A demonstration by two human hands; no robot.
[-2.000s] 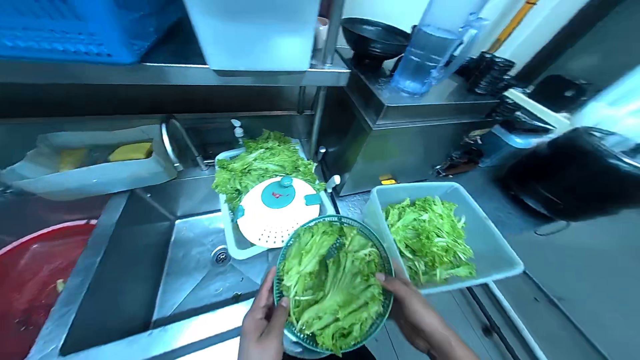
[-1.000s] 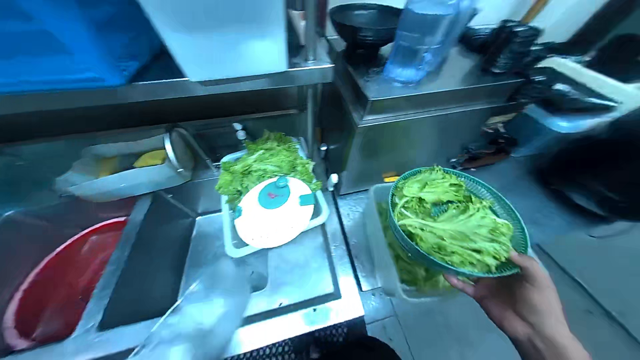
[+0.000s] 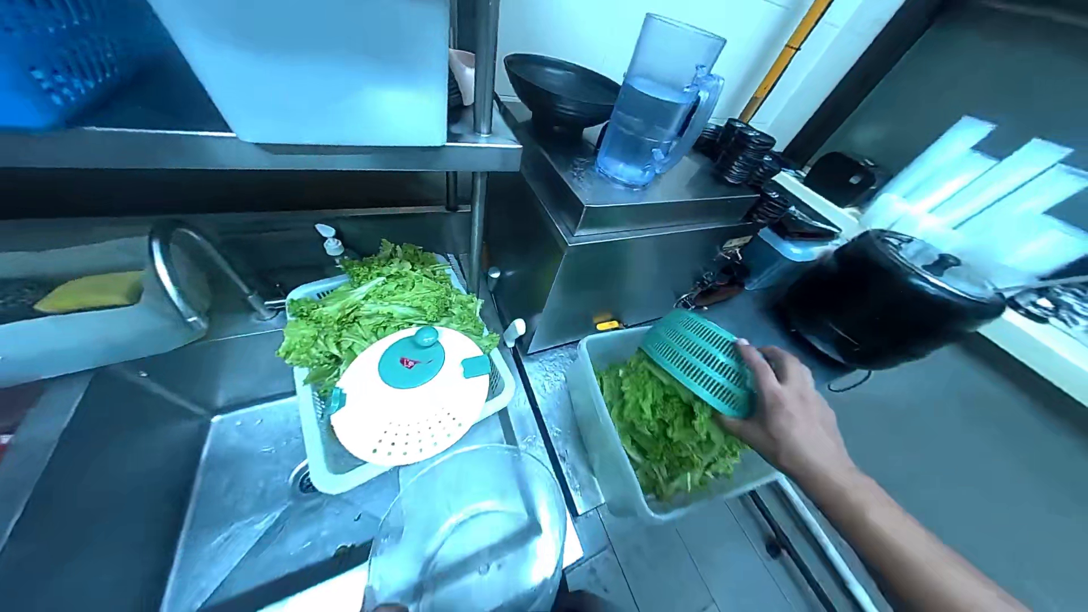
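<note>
My right hand (image 3: 778, 408) grips the rim of a green perforated spinner basket (image 3: 701, 361), tipped over a pale plastic tub (image 3: 599, 433). Leafy lettuce (image 3: 667, 425) lies in the tub beneath the basket's mouth. A clear plastic bowl (image 3: 472, 527) is at the bottom centre; fingertips of my left hand (image 3: 391, 608) show at its lower edge, the rest of that hand being hidden. Above the bowl, the white spinner lid (image 3: 412, 395) with a green knob leans on a pale basket (image 3: 501, 395) that holds more lettuce (image 3: 382, 302).
A steel sink (image 3: 255, 476) with a curved faucet (image 3: 174, 280) is on the left. Overhead, a steel shelf (image 3: 340, 158) bears a white bin (image 3: 314, 68). A water pitcher (image 3: 650, 110) and black bowl (image 3: 561, 85) stand on a steel unit. A black lidded pot (image 3: 884, 297) is at right.
The green basket, held upright and full of lettuce before, is now tipped over the tub in my right hand. My left hand has left the basket, and the clear bowl has come into plain view.
</note>
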